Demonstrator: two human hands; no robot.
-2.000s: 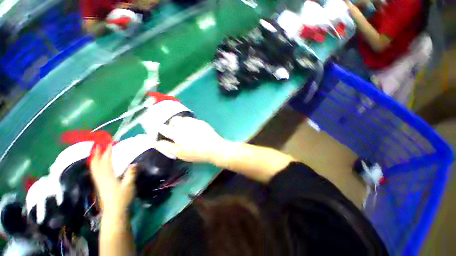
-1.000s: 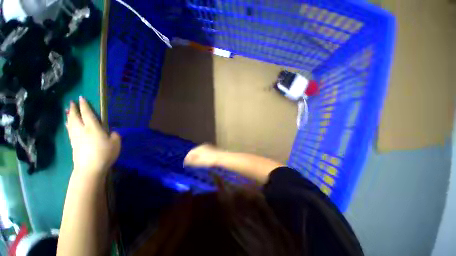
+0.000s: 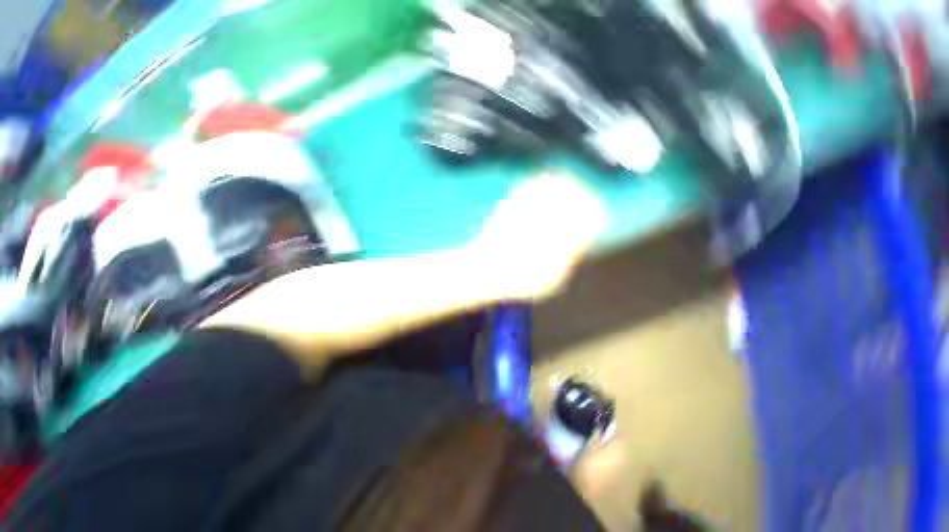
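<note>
The view is strongly blurred. A camera housing [image 3: 583,408], black and rounded with a white part, is low in the blue crate, close to its near wall. My right hand [image 3: 606,473] is small, blurred and partly hidden at its lower side, and appears to hold it. My left hand [image 3: 546,223] is at the front edge of the green bench [image 3: 401,197], with the forearm stretched across from the left. Its fingers are too blurred to read.
Part-built cameras [image 3: 255,197] with white tops and red parts stand on the bench at left. A dark cluster of black and silvery parts [image 3: 552,94] lies beyond my left hand. The blue crate [image 3: 832,343] stands below the bench edge at right, with a brown bottom.
The view has swung back toward the bench. My left hand stays by the bench edge. The camera housing, earlier at the crate's far side, is now close to me at my right hand.
</note>
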